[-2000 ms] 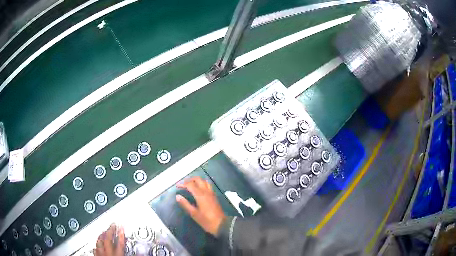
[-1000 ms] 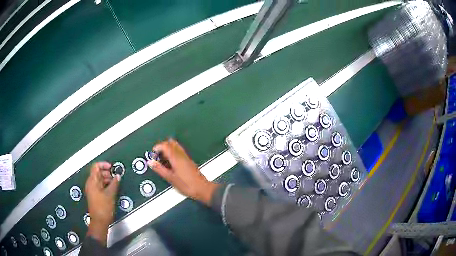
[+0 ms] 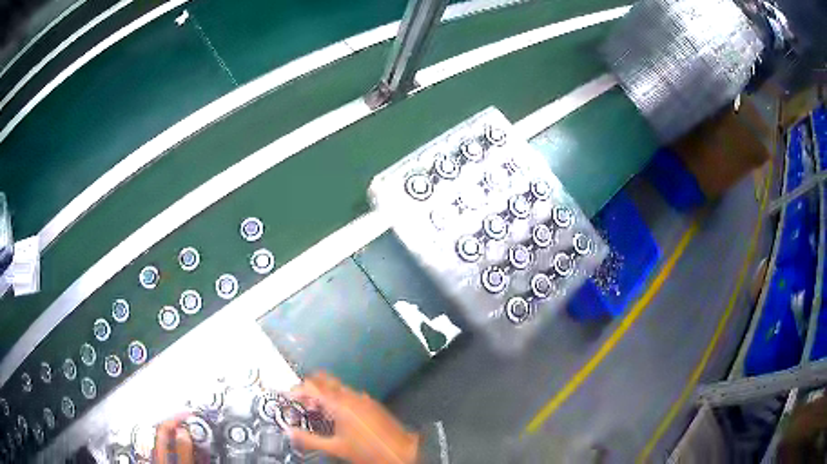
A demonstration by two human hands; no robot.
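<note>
Round ring-like parts [image 3: 251, 228] lie in loose rows on the green belt. A clear blister tray [image 3: 258, 349] lies at the bottom edge, cut off there, with several parts in its pockets. My left hand [image 3: 174, 441] is over this tray, low and partly cut off, its fingers beside a part; its grip is blurred. My right hand [image 3: 349, 424] is at the tray's right side, thumb and fingers around a round part [image 3: 292, 415] at pocket height. Another tray [image 3: 426, 245] lies to the right across the belt's rail, with rows of parts; its second row looks faint in glare.
A grey metal post [image 3: 408, 54] stands beyond the belt. A tall shiny tray stack [image 3: 685, 63] is at the upper right. Blue bins [image 3: 635, 258], a cardboard box [image 3: 725, 154] and a rack [image 3: 771, 385] stand by the aisle. A paper label [image 3: 25, 265] is far left.
Both hands have moved from the belt down to the near tray. Parts that were between the fingers over the belt are gone from there. The view has shifted, showing more of the near tray.
</note>
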